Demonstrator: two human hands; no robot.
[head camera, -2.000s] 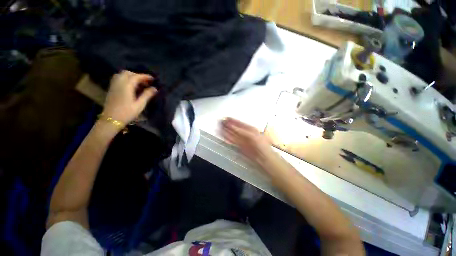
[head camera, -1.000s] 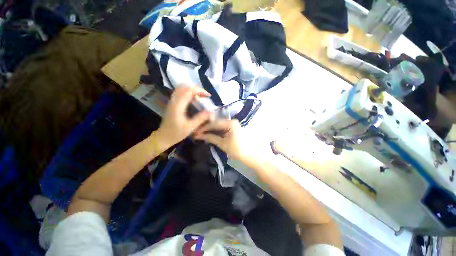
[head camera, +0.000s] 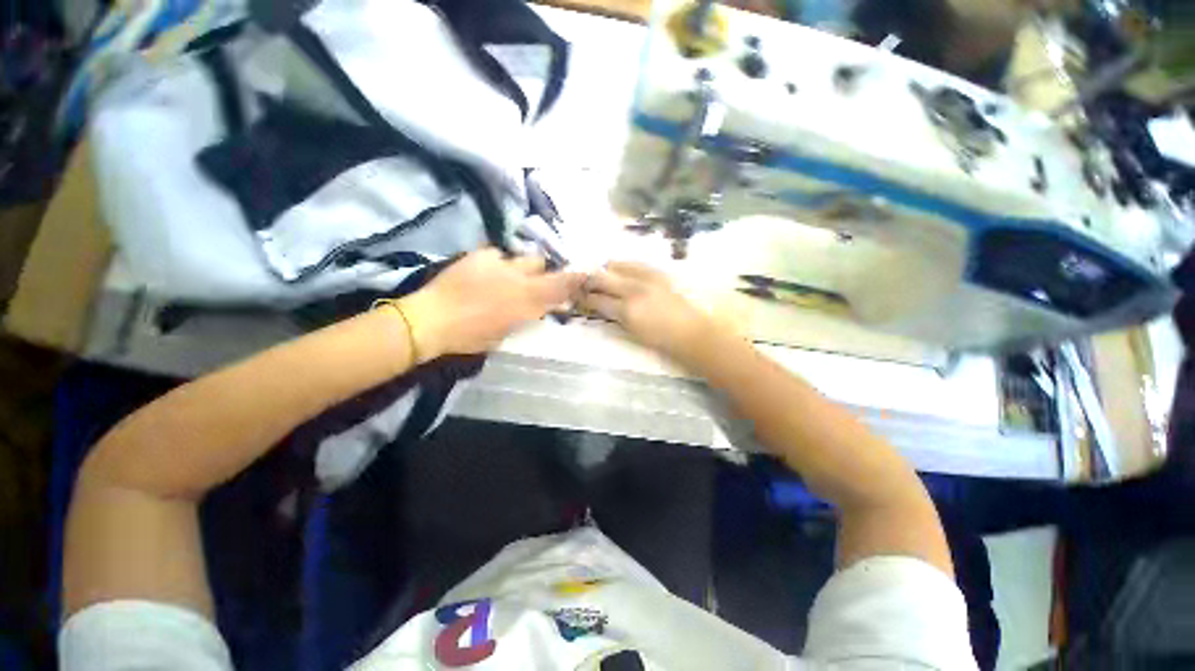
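Observation:
The striped garment piece (head camera: 380, 197), white with black bands, lies bunched on the table left of the needle, and part of it hangs over the front edge. My left hand (head camera: 492, 299) is closed on its edge near the middle of the table. My right hand (head camera: 638, 304) has its fingertips together on the same edge, touching the left fingertips. The exact edge between the fingers is hidden. The presser foot and needle (head camera: 679, 230) are just behind and right of my hands, and the cloth lies close left of them.
The lockstitch machine (head camera: 839, 171) fills the right, with its dark display facing me. Black and yellow thread snips (head camera: 794, 291) lie on the bed right of the needle. The table's front edge (head camera: 590, 400) runs below my hands. Brown board (head camera: 53, 262) shows at the left.
The black panel seen first gave way to the striped cloth. Since then my hands and the cloth's edge have moved closer to the needle. The view has turned and shifted.

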